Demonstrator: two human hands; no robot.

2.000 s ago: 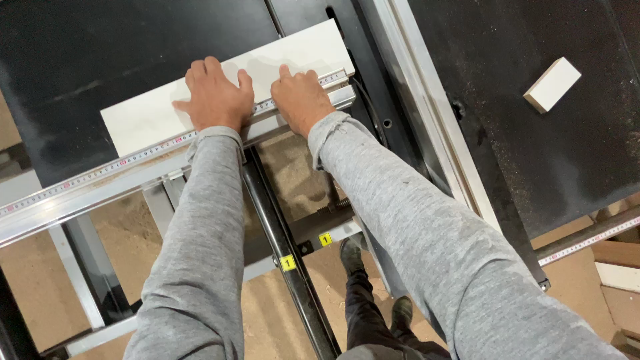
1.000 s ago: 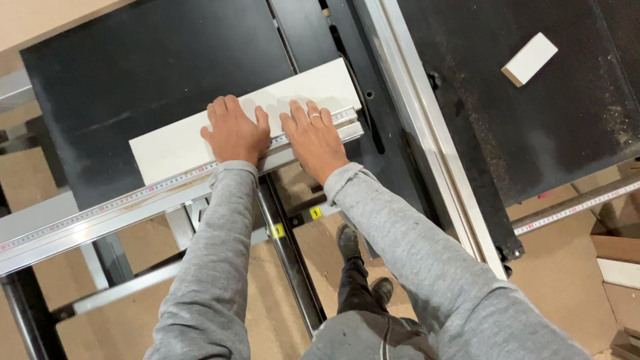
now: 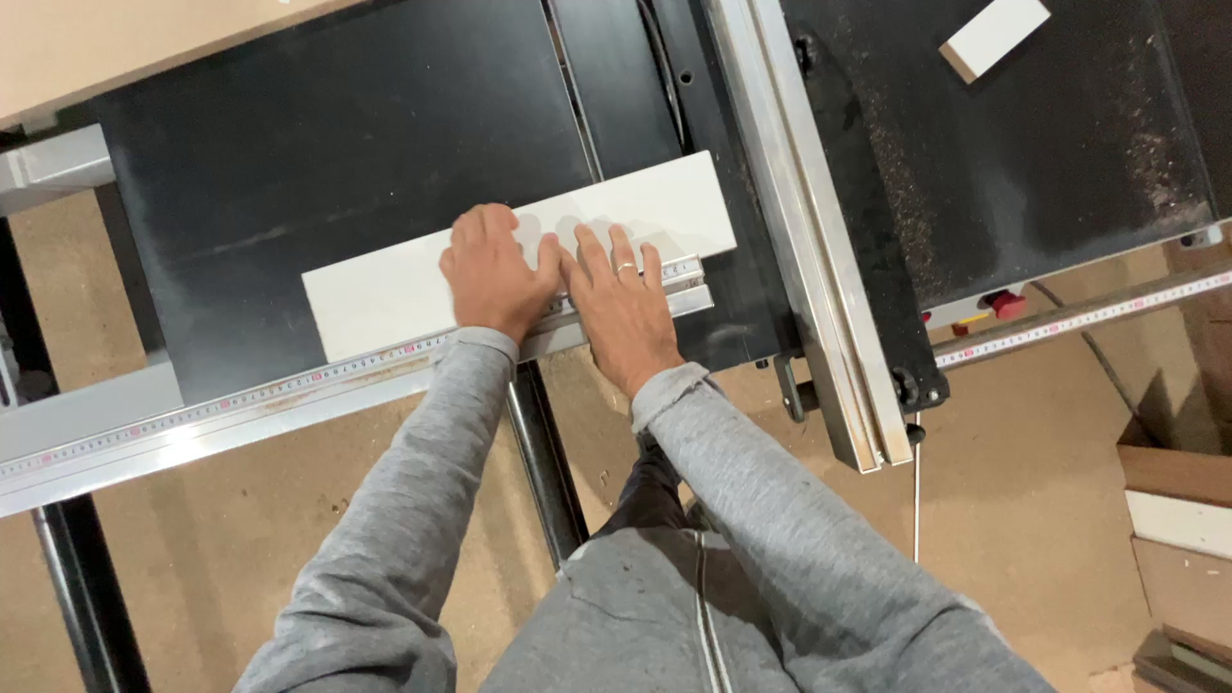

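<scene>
A long white board [image 3: 385,298] lies on the black table of a sliding table saw [image 3: 337,144], its near edge along an aluminium crosscut fence with a scale [image 3: 221,412]. My left hand [image 3: 496,274] rests on the middle of the board, fingers bent over it. Beside it my right hand [image 3: 621,298], with a ring, lies across the fence, its fingertips on the board. The thumbs are close together. The board's right end reaches past the fence's end. Whether either hand grips the board or only presses on it cannot be told.
An aluminium rip fence [image 3: 813,231] runs down right of the board. Beyond it, a small white offcut [image 3: 996,38] lies on the dusty right table. A red knob [image 3: 1007,305] and a scaled rail [image 3: 1088,320] are at that table's near edge. Boards [image 3: 1179,525] are stacked at lower right.
The view has shifted. Between the two earlier frames my right hand opened from a bent shape to spread fingers over the fence and board; both hands stay on the board.
</scene>
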